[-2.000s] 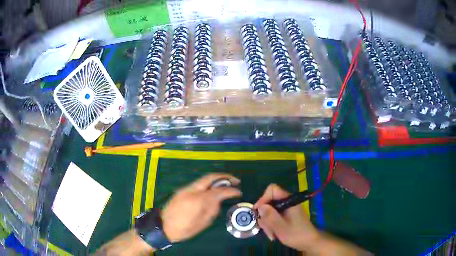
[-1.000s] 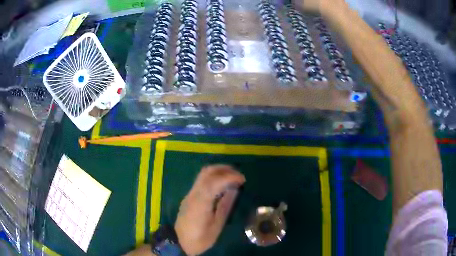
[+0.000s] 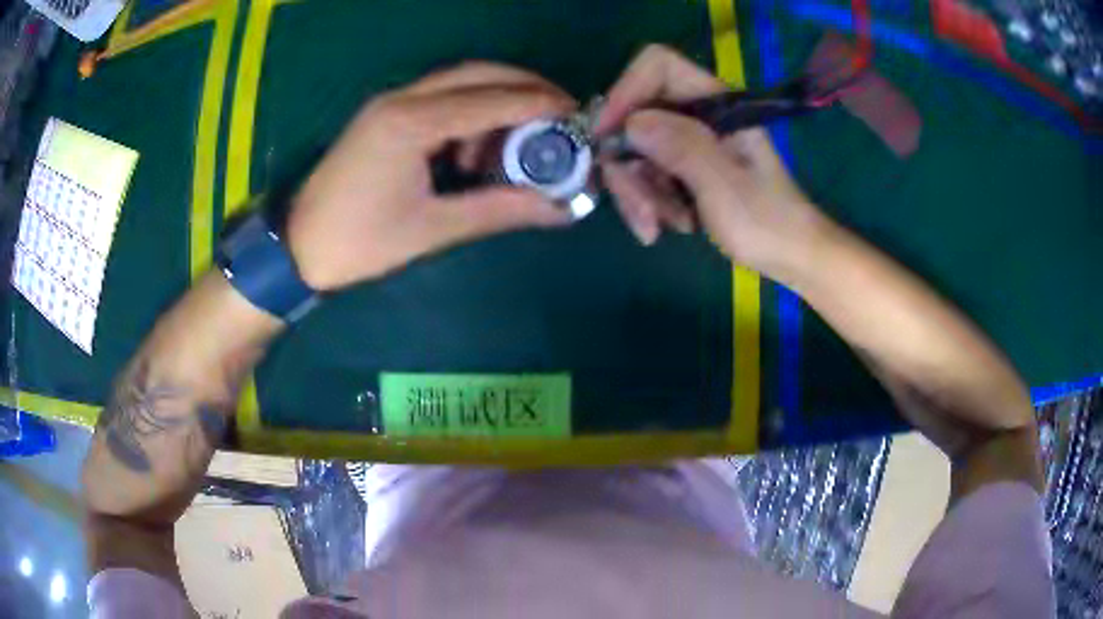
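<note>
A small round silver unit (image 3: 548,157) with a white ring and a dark centre faces up at the upper middle. My left hand (image 3: 417,169) holds it by the rim between thumb and fingers. A dark gap shows in the left palm; what is in it cannot be made out. My right hand (image 3: 702,163) grips a black test pen (image 3: 756,109) with red wire at its rear. The pen's front end is at the unit's right edge; fingers and blur hide exact contact.
A gridded paper (image 3: 75,230) lies left. A dark red pad (image 3: 881,111) lies right, behind the pen wires. A green label (image 3: 475,404) is at the front edge. A tray with a red strip (image 3: 974,34) is upper right. Fan and orange stick are cut off upper left.
The view has tilted down towards the wearer. My right arm has come back from the far trays, and the pen is in that hand again. The unit is now off the mat in my left hand.
</note>
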